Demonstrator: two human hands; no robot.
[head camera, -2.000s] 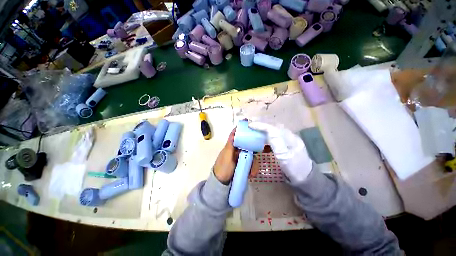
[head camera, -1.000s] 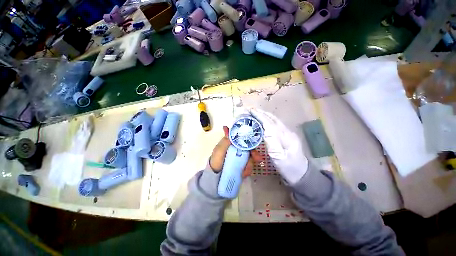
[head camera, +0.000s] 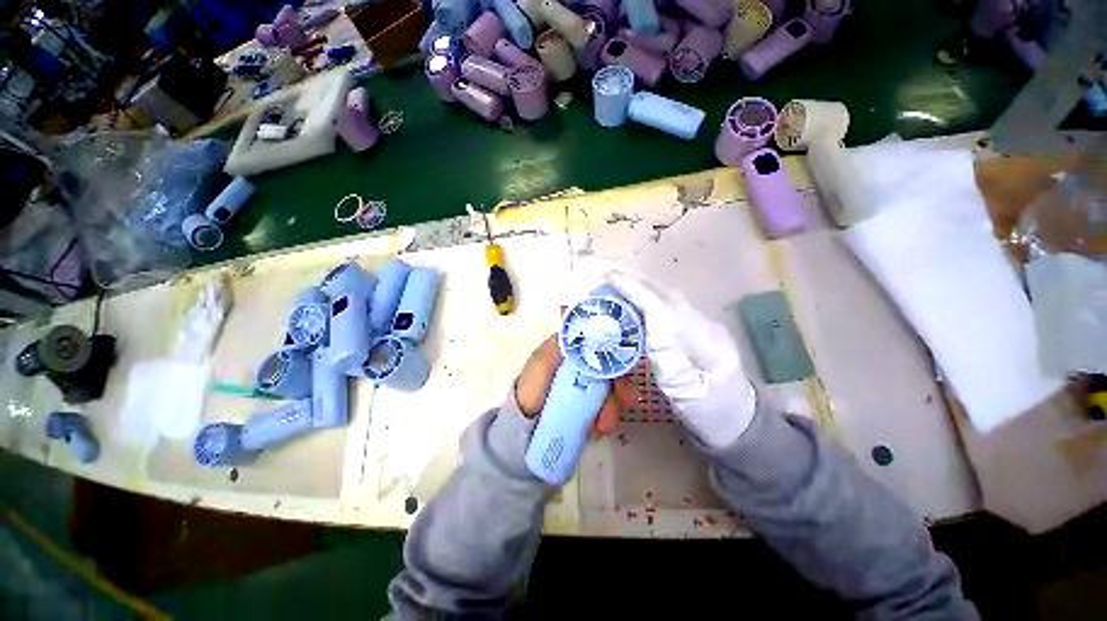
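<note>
A light blue handheld fan (head camera: 568, 412) is held over the bench with its spoked round face towards me and its handle pointing down and slightly left. My bare left hand (head camera: 543, 379) grips it from the left and behind, with fingertips showing right of the handle. My right hand (head camera: 694, 362), in a white glove, holds the right side of the fan's head. A sticker sheet with rows of small red marks (head camera: 646, 400) lies flat beneath, partly hidden by the hands and fan.
A pile of blue fans (head camera: 346, 330) lies at left. A yellow and black screwdriver (head camera: 499, 279) is at bench centre. A grey-green pad (head camera: 776, 337), white sheet (head camera: 941, 279) and purple fan (head camera: 773, 194) lie right. More fans heap on the green surface (head camera: 510, 164) beyond.
The fan has turned from a side view to show its spoked face, its handle now tilting further left. Both hands still hold it. Over the last second it has barely moved.
</note>
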